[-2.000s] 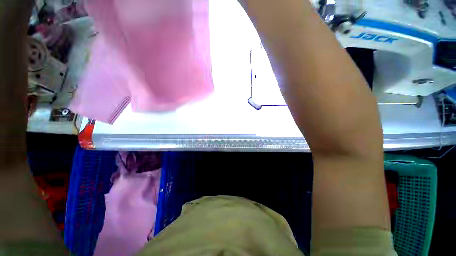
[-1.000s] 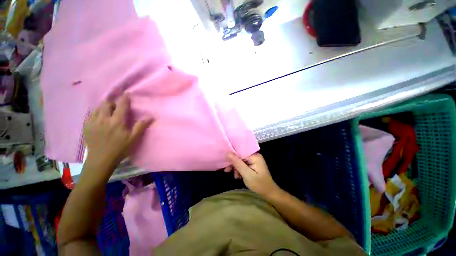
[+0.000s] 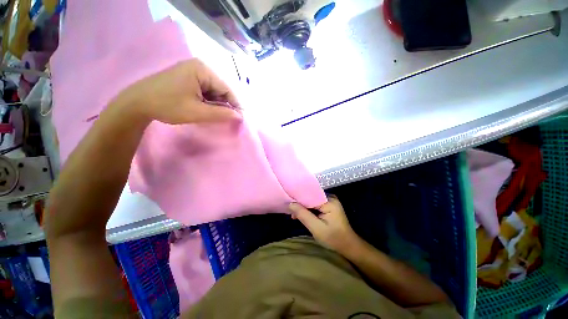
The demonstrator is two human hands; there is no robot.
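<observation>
A large pink garment panel (image 3: 193,180) lies over the left of the white table and hangs over its front edge. A narrow pink strip (image 3: 289,165) runs along its right side, with a seam or fold line between them. My left hand (image 3: 187,96) pinches the cloth at the upper end of this line, near the needle area. My right hand (image 3: 321,218) pinches the lower corner at the table's front edge. The presser foot and needle area (image 3: 265,47) is at the top, above my left hand, under a bright lamp.
A black box (image 3: 435,23) with a red ring-shaped item beside it is on the machine bed. Below the front edge are a blue crate (image 3: 436,218) and, at right, a green basket (image 3: 551,249) with red, yellow and pink scraps. Another blue crate at lower left holds pink cloth (image 3: 190,268).
My left hand has moved from flat on the panel up and right to pinch the cloth's edge, and the panel's lower left part has drawn to the right. My right hand keeps its hold.
</observation>
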